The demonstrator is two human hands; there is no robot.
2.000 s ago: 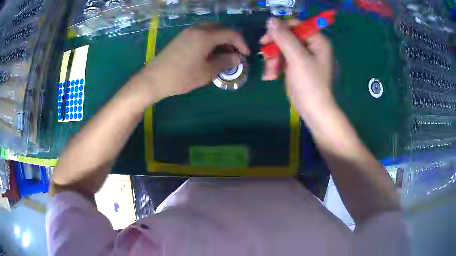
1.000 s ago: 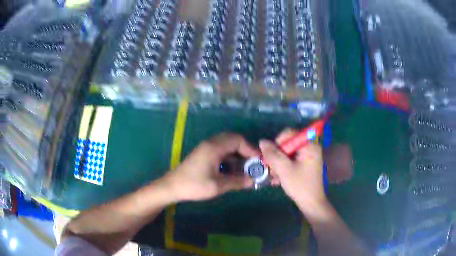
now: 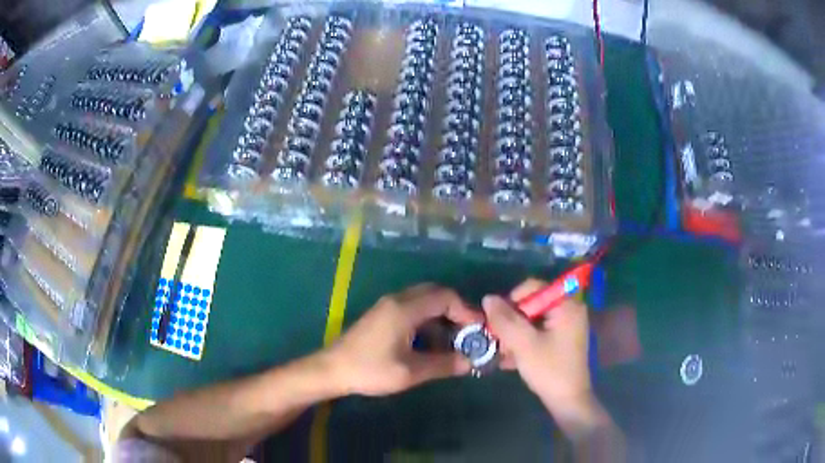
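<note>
My left hand point(image 3: 398, 342) holds a round metal part point(image 3: 476, 344) by its rim, between thumb and fingers, above the green mat point(image 3: 271, 271). The part has a silver ring and a grey centre. My right hand point(image 3: 547, 348) holds a red probe point(image 3: 556, 294) with a blue dot on its handle. The probe slants down to the left, and its tip is hidden by my right fingers near the part. The fingers of both hands meet at the part. The round holder cannot be told apart from the part.
A clear parts tray point(image 3: 380, 54) with rows of parts stands beyond the mat. Other trays stand left point(image 3: 99, 208) and right point(image 3: 778, 208). A blue-dot sticker sheet point(image 3: 203, 258) with a dark stick lies left. A loose ring point(image 3: 691, 368) and reddish-brown pad point(image 3: 619, 335) lie right.
Since two seconds ago, my hands have come together at the part. The view has tilted up, showing more of the far tray. Over the last second the hands keep nearly the same grip.
</note>
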